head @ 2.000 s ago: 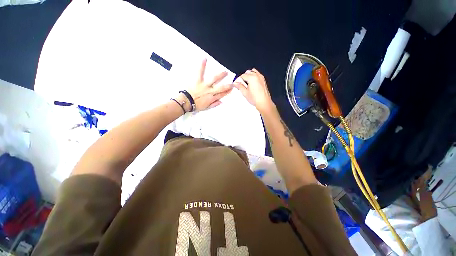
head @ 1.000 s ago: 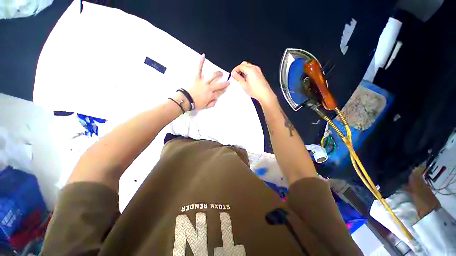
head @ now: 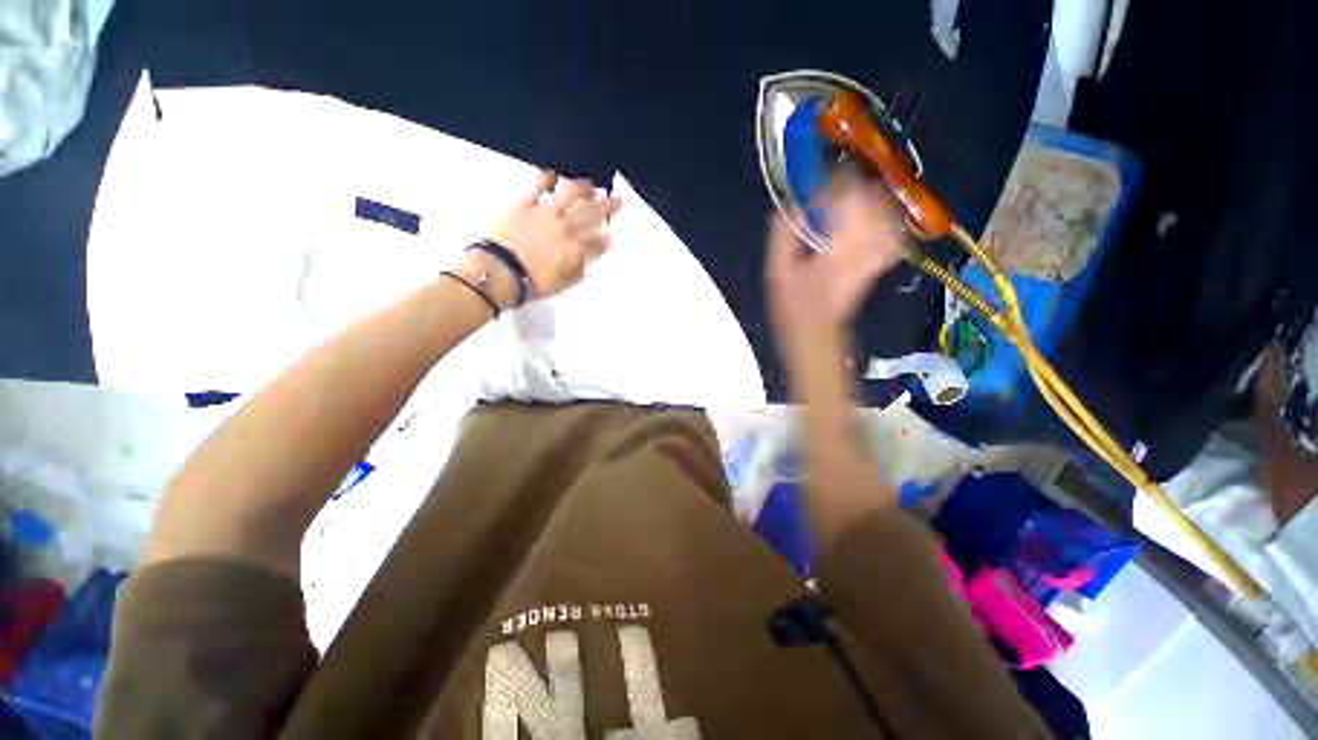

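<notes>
A wide white fabric panel lies flat on the black table cover, with a small dark patch on it. My left hand rests on the panel near its far edge, fingers partly curled; whether it grips the fabric cannot be told. My right hand is blurred, off the panel, beside and partly over the steam iron. The iron has a silver rim, blue top and orange-brown handle. The blur hides whether my hand touches the iron.
A yellow hose runs from the iron to the lower right. A blue iron rest and a white roll lie right. A white pile is at the far left. Pink fabric lies lower right. Part of a person shows at the right edge.
My right hand has left the panel's edge and moved right to the iron. My left hand stays on the panel, its fingers more curled. The view has shifted.
</notes>
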